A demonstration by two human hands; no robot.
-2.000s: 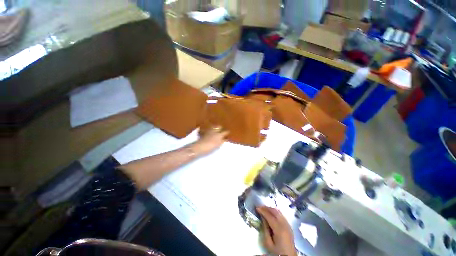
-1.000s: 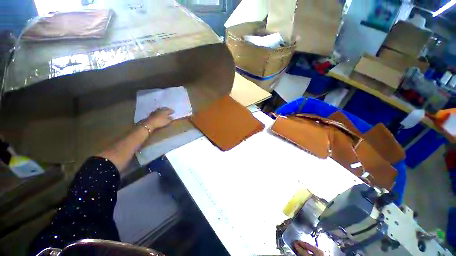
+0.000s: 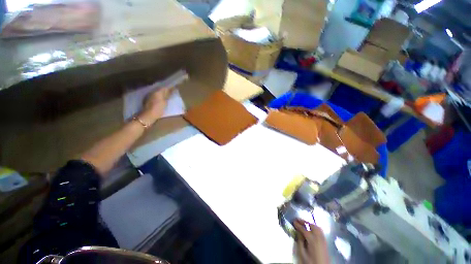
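My left hand is at the carton's mouth at left, pinching a white sheet whose far edge is raised; more white sheet lies under the hand. One square orange-brown panel lies flat beside it, on the table's far left corner. My right hand rests on the shiny bed at the head end of the sewing machine. A small pale bit shows at its fingertips; blur hides whether it is held. The needle area is not clear.
The large carton fills the left. Brown panels lie heaped in the blue bin behind the machine. A yellow piece stands by the machine head. White sheets are stacked below the table at left.
My left hand has gone from the brown panels at the table's far edge to the white sheets at left, and now lifts one. My right hand stays at the machine bed. The view has shifted.
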